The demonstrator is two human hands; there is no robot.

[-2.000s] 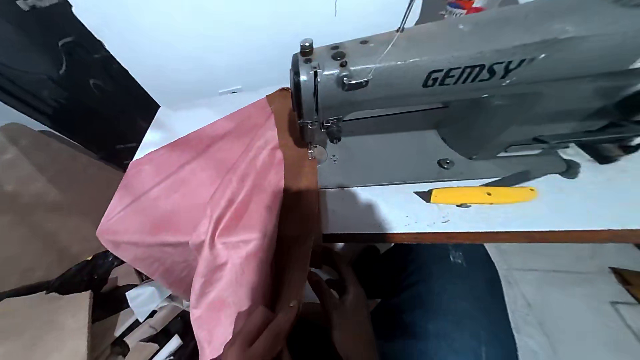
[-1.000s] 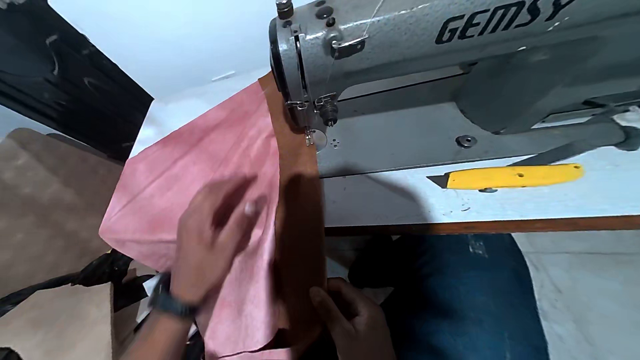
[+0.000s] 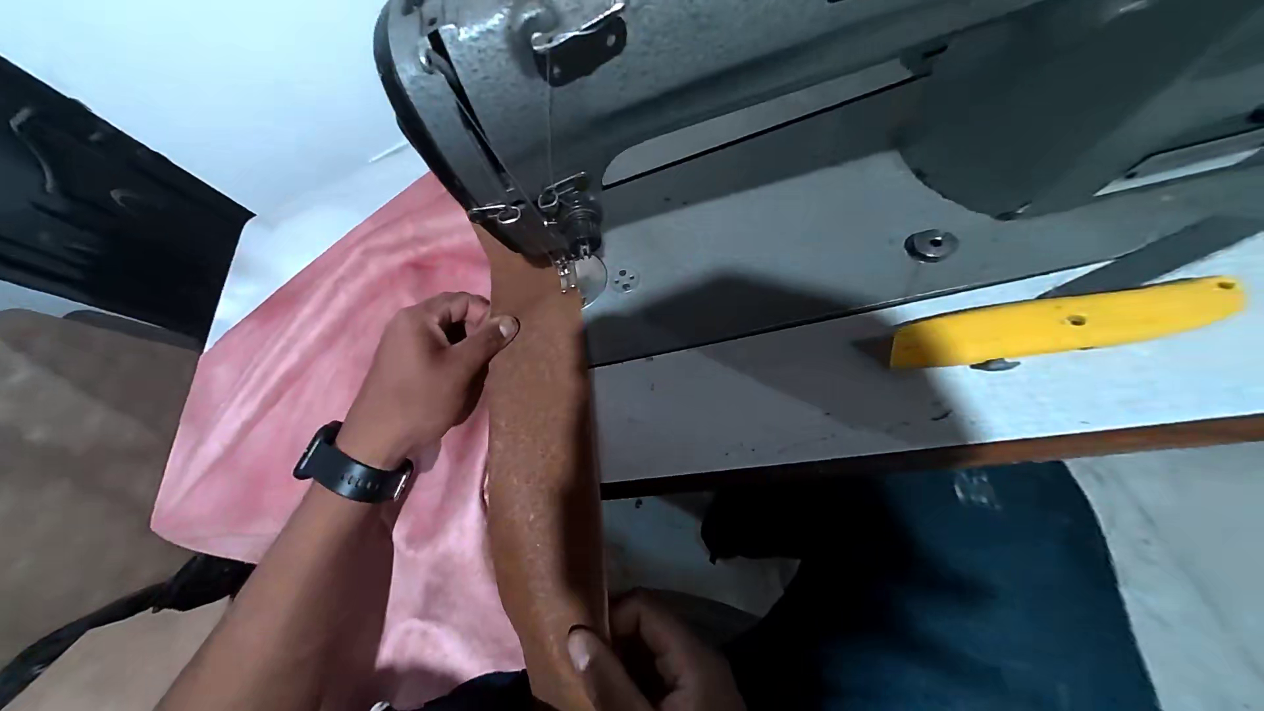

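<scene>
A brown strip [image 3: 538, 425], leather by its look, runs from under the presser foot [image 3: 567, 276] of a grey Gemsy sewing machine [image 3: 750, 89] down toward me. Pink material [image 3: 296, 365] lies along its left side. My left hand [image 3: 434, 365], with a black watch [image 3: 351, 466] on the wrist, pinches the strip's left edge just below the foot. Lower down, my right hand [image 3: 652, 657] grips the strip's right edge, thumb on top and fingers beneath. A thread comes down the machine head to the needle area.
A yellow utility knife [image 3: 1066, 321] lies on the white tabletop [image 3: 750, 410] to the right. The table's brown front edge [image 3: 1165, 434] crosses above my dark-clothed leg [image 3: 968, 592]. At the left are a black object [image 3: 99, 188] and brown sheet material [image 3: 79, 464].
My left hand has moved from above the pink material to the brown strip's edge near the presser foot. My right hand stays on the strip's lower part. The view has moved closer.
</scene>
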